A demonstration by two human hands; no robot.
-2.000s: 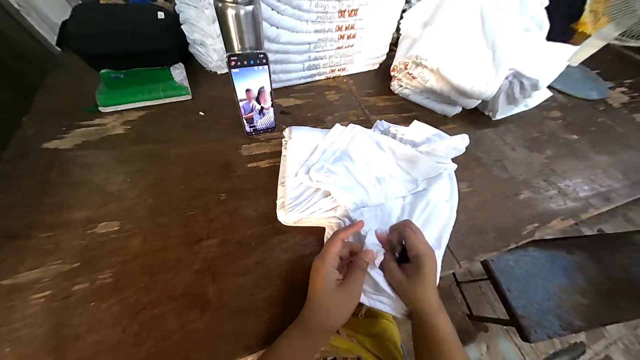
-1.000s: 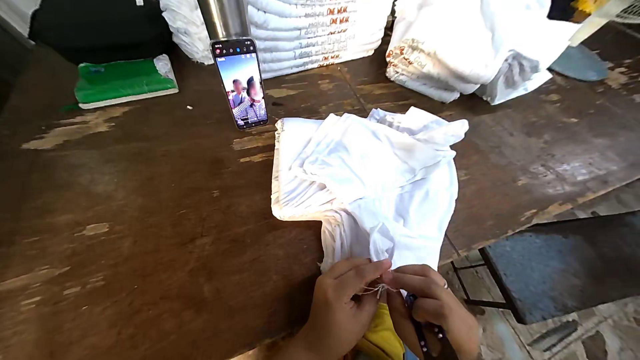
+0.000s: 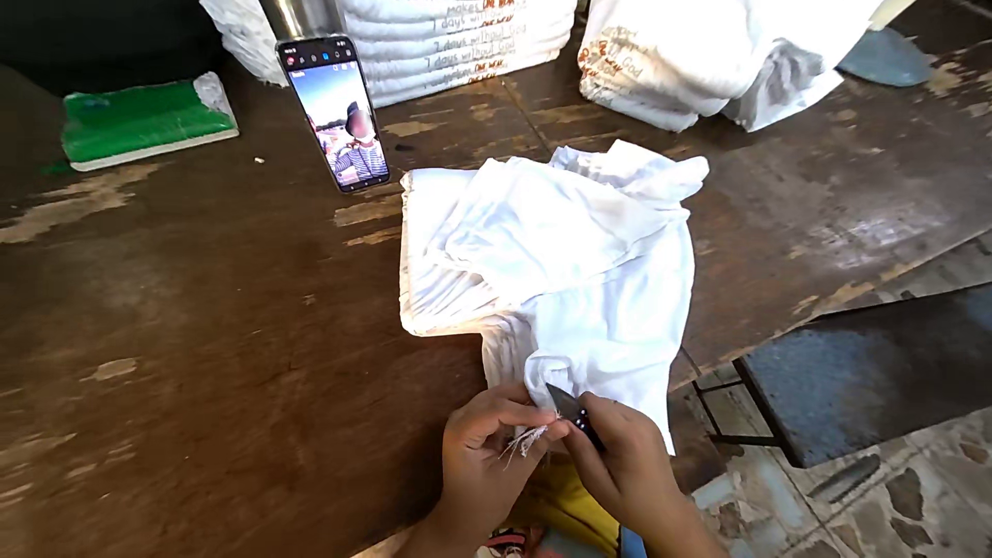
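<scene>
A white cloth garment (image 3: pixel 558 232) lies crumpled over a folded stack of white fabric (image 3: pixel 442 302), its lower part reaching the table's near edge. My left hand (image 3: pixel 496 449) pinches the garment's lower edge between thumb and fingers, where a tuft of loose threads (image 3: pixel 528 440) sticks out. In my right hand (image 3: pixel 628 465) is a small dark cutting tool (image 3: pixel 570 407), perhaps thread snips, its pointed blade against the cloth beside my left fingertips. Its handle is mostly hidden by my fingers.
On the worn wooden table (image 3: pixel 194 349) a smartphone (image 3: pixel 341 124) leans against a metal bottle (image 3: pixel 302 15). Behind are stacked printed white garments (image 3: pixel 465 46), more white garments (image 3: pixel 682 54) and a green-covered book or pad (image 3: pixel 147 120). A dark bench (image 3: pixel 876 380) stands at the right.
The blade of the dark tool, turned down below my right hand a second ago, now points up at the cloth by my left fingers. The view has shifted nearer to the phone.
</scene>
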